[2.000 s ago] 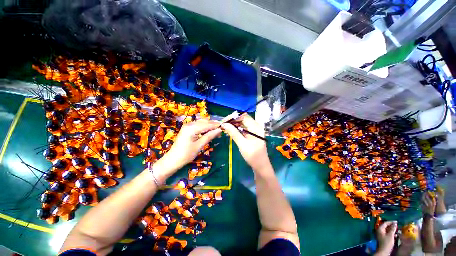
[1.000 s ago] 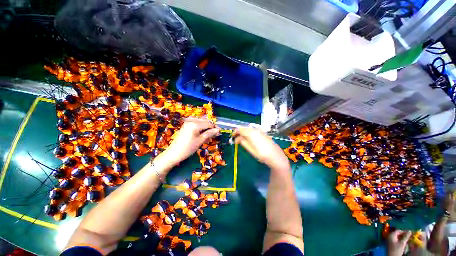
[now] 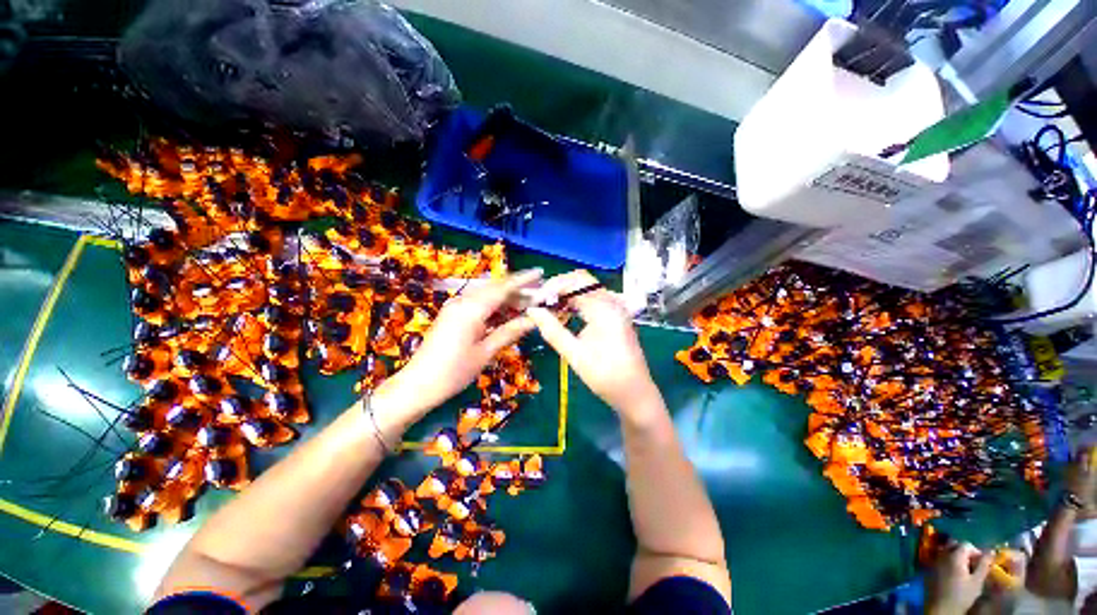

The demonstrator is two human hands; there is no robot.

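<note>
My left hand (image 3: 463,336) and my right hand (image 3: 598,342) meet just in front of the blue tray. Their fingertips pinch a small whitish piece (image 3: 547,294) with a thin dark lead (image 3: 582,291) sticking out to the right. The fingers partly hide the piece, so its shape cannot be told. A pile of orange assemblies (image 3: 217,288) with black and white patches lies to the left and partly under my left hand. A smaller group of orange assemblies (image 3: 451,499) lies nearer to me, between my forearms.
Behind are a dark plastic bag (image 3: 289,66), a blue tray (image 3: 523,198) with small dark items and a clear bag (image 3: 674,240). A white bin (image 3: 830,144) stands at the right above a denser orange pile (image 3: 902,396). Another person's hand (image 3: 959,579) is at lower right.
One second ago my hands were apart; my right hand has moved left and up to meet my left hand. The small piece with the dark lead now shows between them.
</note>
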